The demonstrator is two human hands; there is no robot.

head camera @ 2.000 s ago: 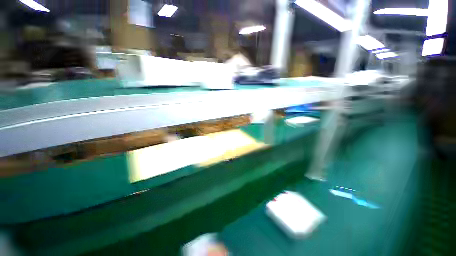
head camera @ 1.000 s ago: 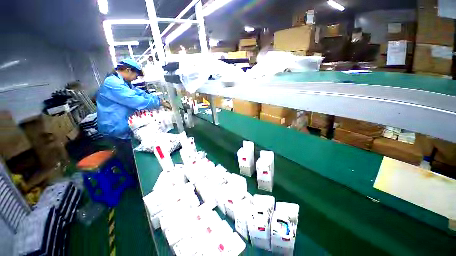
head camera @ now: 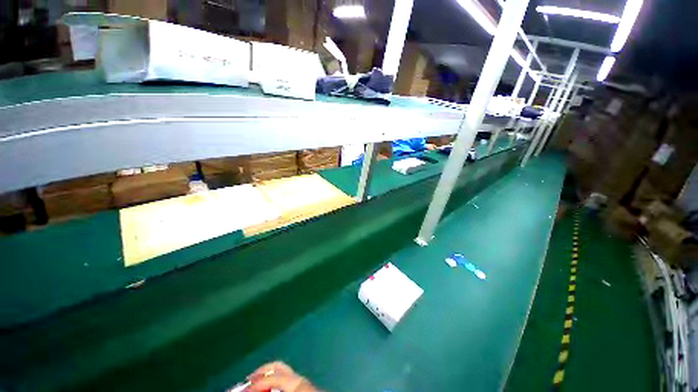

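Note:
A white carton (head camera: 390, 295) with small red marks sits alone on the near green bench, turned at an angle. One bare hand, by its angle my right hand (head camera: 277, 378), shows at the bottom edge left of centre, cut off by the frame. Its fingers point left, beside a small sliver of something white and dark; whether it grips this is unclear. My left hand is not in view. Small blue and white pieces (head camera: 465, 265) lie right of the carton.
A white post (head camera: 474, 115) rises from the bench beyond the carton. The darker conveyor strip (head camera: 191, 306) runs along the left. Cream sheets (head camera: 229, 218) lie on the far ledge under a grey-edged shelf (head camera: 229, 138). Yellow-marked floor (head camera: 570, 306) is at right.
The view has swung from the grouped cartons and a worker in blue back to the right-hand bench. The single carton seen two seconds ago shows again, now sharper. A hand shows at the bottom.

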